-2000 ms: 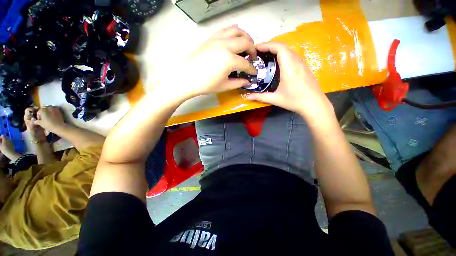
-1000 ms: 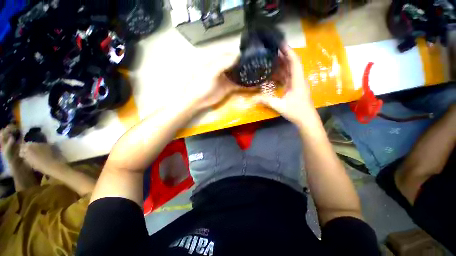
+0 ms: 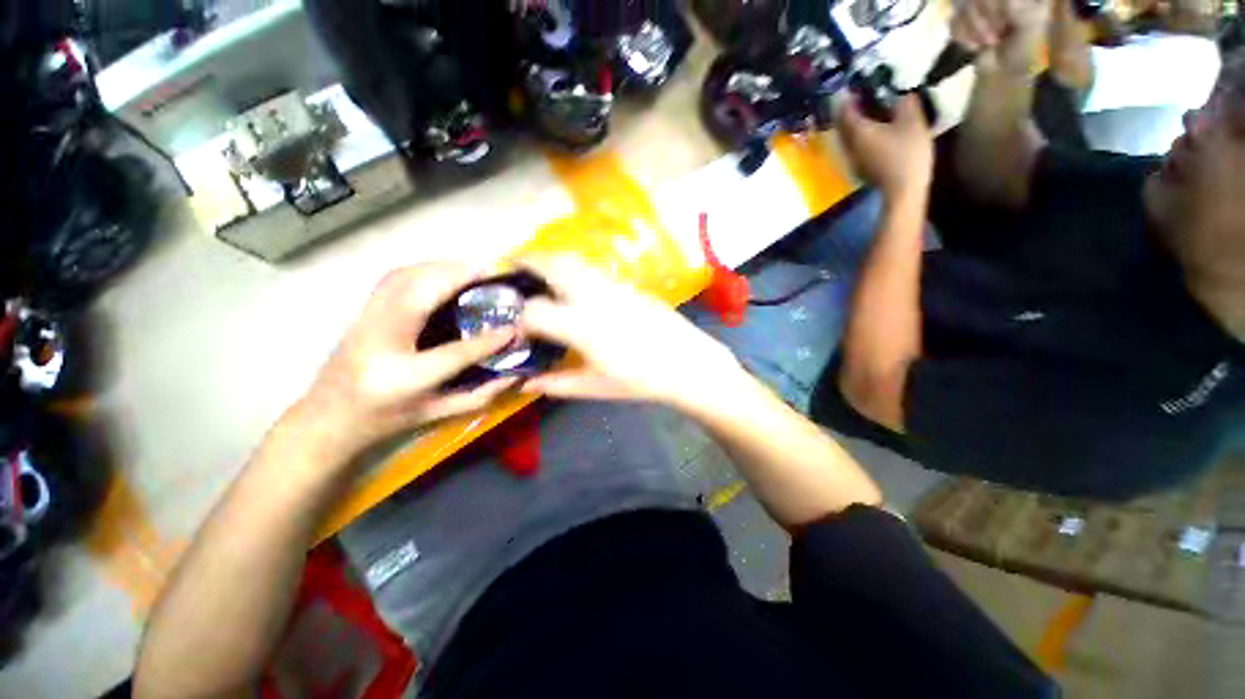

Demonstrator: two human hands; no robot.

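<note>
A black round ear cup housing (image 3: 494, 325) is held low over the bench's front edge, open side up, with a shiny silver inside. My left hand (image 3: 396, 348) grips its left side, with fingers reaching onto the silver part. My right hand (image 3: 601, 335) is around its right side, fingers at the rim. The hands hide much of the shell, and blur hides the inner details.
A pale box with a metal fitting (image 3: 307, 205) stands behind my hands. Black units (image 3: 574, 103) lie along the back, others (image 3: 27, 348) at far left. Orange-yellow tape (image 3: 621, 232) crosses the bench. A red glue gun (image 3: 728, 292) is at the front edge. Another person (image 3: 1038, 314) sits at right.
The view has turned right, bringing the neighbouring person into sight. The unit was dark side up and upright one second ago; now its silver inside shows, with both hands closed around it.
</note>
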